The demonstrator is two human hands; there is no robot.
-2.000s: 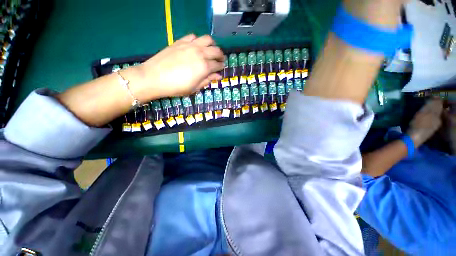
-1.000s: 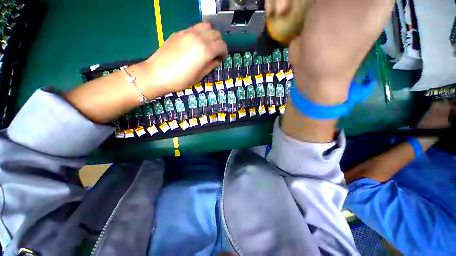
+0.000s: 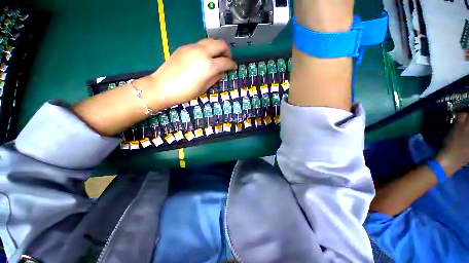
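A black tray (image 3: 169, 143) lies across the green mat and holds two rows of small modules (image 3: 197, 116) with green boards and orange-and-white ends. My left hand (image 3: 198, 67), bare, rests over the upper row with its fingertips at the boards near the middle; the fingertips are partly hidden, so I cannot tell if they grip a module. My right wrist, with a blue band (image 3: 329, 42), reaches up past the tray's right part, and the hand itself is cut off by the top edge. The right forearm hides the tray's right end.
A white-grey box with a metal mechanism (image 3: 248, 32) stands beyond the tray. Another loaded black tray (image 3: 15, 67) is at far left. Pale sheets (image 3: 446, 46) lie at upper right. A coworker's arm in blue (image 3: 406, 192) is at lower right.
My right hand was over the tray's upper row with an orange-tan tool one second ago; it has moved up out of the picture. My left hand stays at the upper row.
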